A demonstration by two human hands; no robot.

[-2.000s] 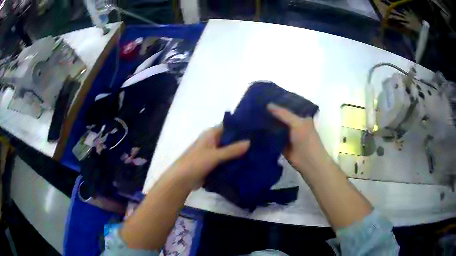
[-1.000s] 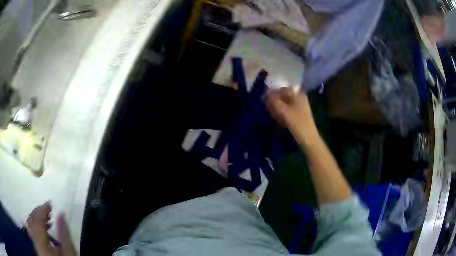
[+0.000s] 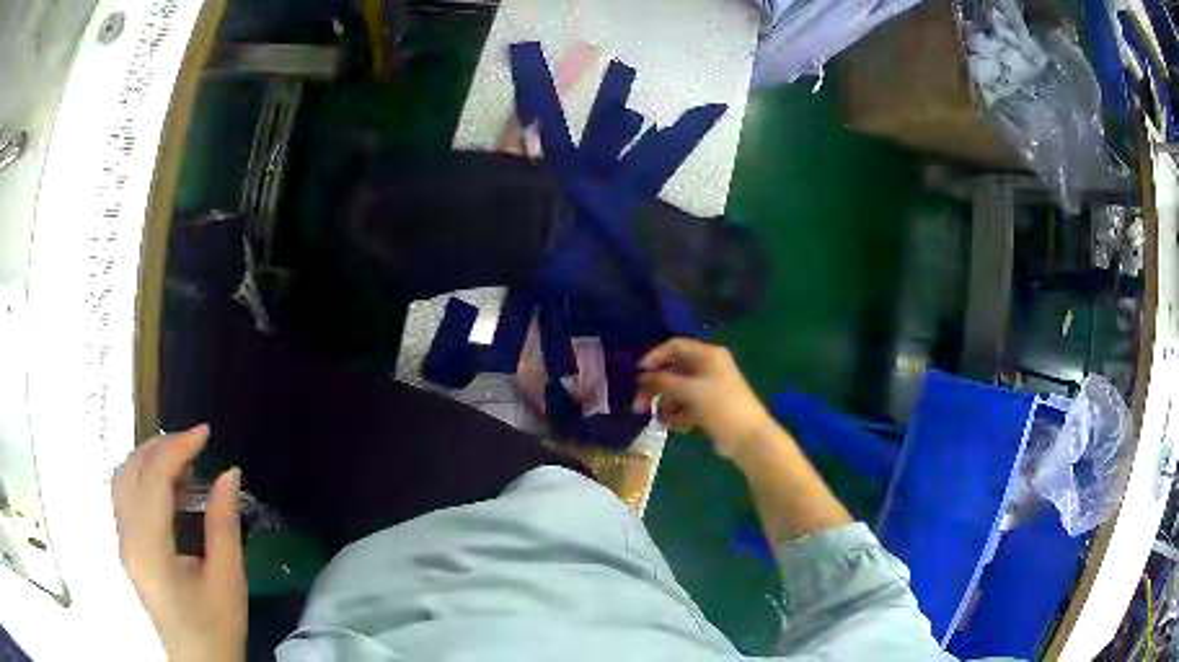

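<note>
Navy fabric strips (image 3: 608, 233) lie crossed in a pile over a pale board (image 3: 698, 65) beside my lap, with large dark cloth pieces (image 3: 453, 220) among them. My right hand (image 3: 698, 395) is at the lower right edge of the pile, fingers pinched at the dark cloth's edge; whether it grips a piece is unclear. My left hand (image 3: 181, 556) is at the lower left near the table edge, fingers apart and empty. Pinkish scraps (image 3: 588, 375) show between the strips.
The white table edge (image 3: 91, 285) curves along the left. A blue bin (image 3: 957, 479) with clear plastic (image 3: 1086, 453) is at lower right. A cardboard box (image 3: 905, 91) and pale lilac cloth (image 3: 828, 39) are at upper right. Green floor (image 3: 828, 246) shows between.
The view has shifted further over the board and strips. My right hand has moved from the pile's upper part to its lower right edge. My left hand is now more fully in view, open.
</note>
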